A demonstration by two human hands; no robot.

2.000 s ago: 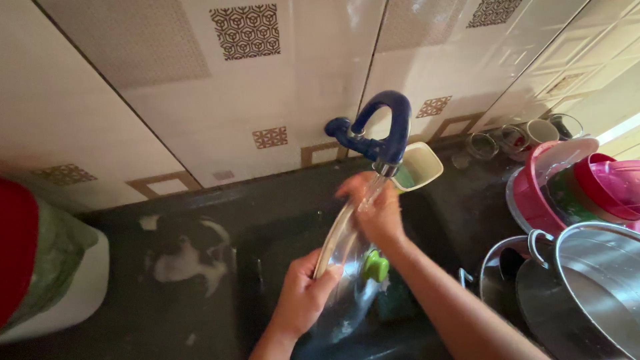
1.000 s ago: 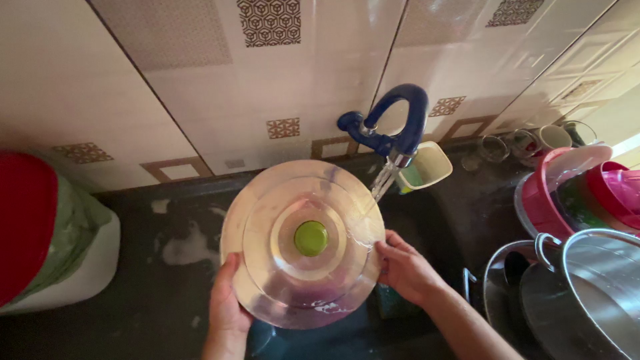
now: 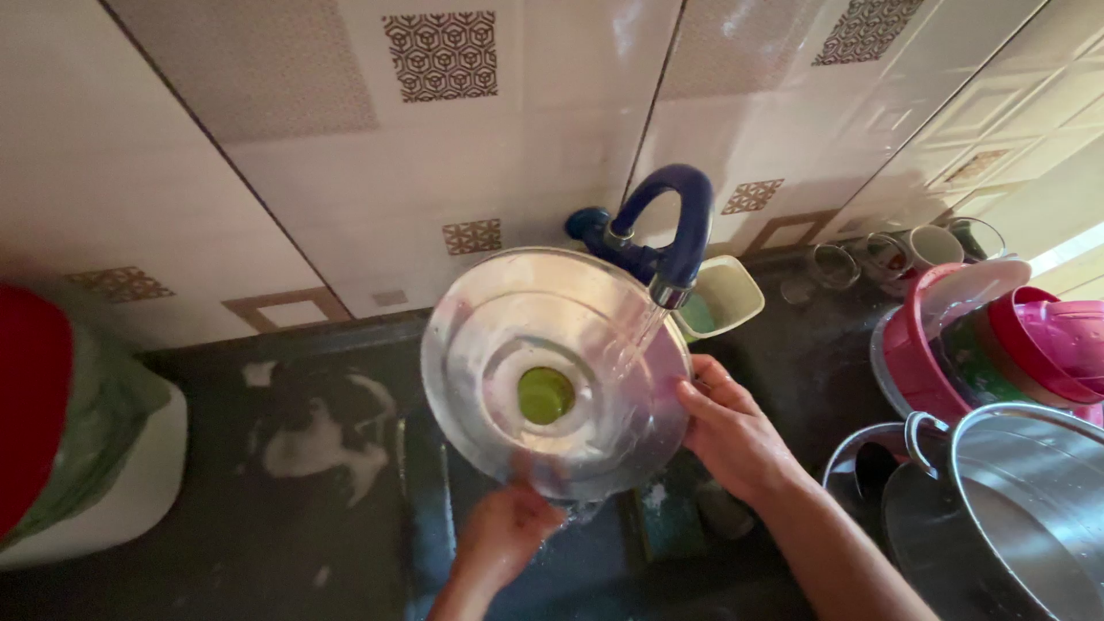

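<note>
Water runs from a blue wall-mounted faucet (image 3: 677,228) onto a round, clear plastic lid (image 3: 466,371) with a green centre. The lid is tilted above a dark sink (image 3: 569,578). My right hand (image 3: 733,431) grips the lid's right rim, thumb on the near face. At the lid's lower edge is my left hand (image 3: 509,526), its fingers blurred against the surface, so whether it grips or rubs the lid cannot be told.
A cream plastic tub (image 3: 733,297) stands behind the faucet. On the right are drinking glasses (image 3: 835,266), a pink basin (image 3: 923,354) holding dishes, and a large steel pot (image 3: 975,492). Soap suds (image 3: 319,444) lie on the dark counter (image 3: 259,552). A white bin (image 3: 147,492) stands at left.
The lid was edge-on to the view two seconds ago, then turned its face up. Since one second ago my left hand has moved from its left rim to its lower edge.
</note>
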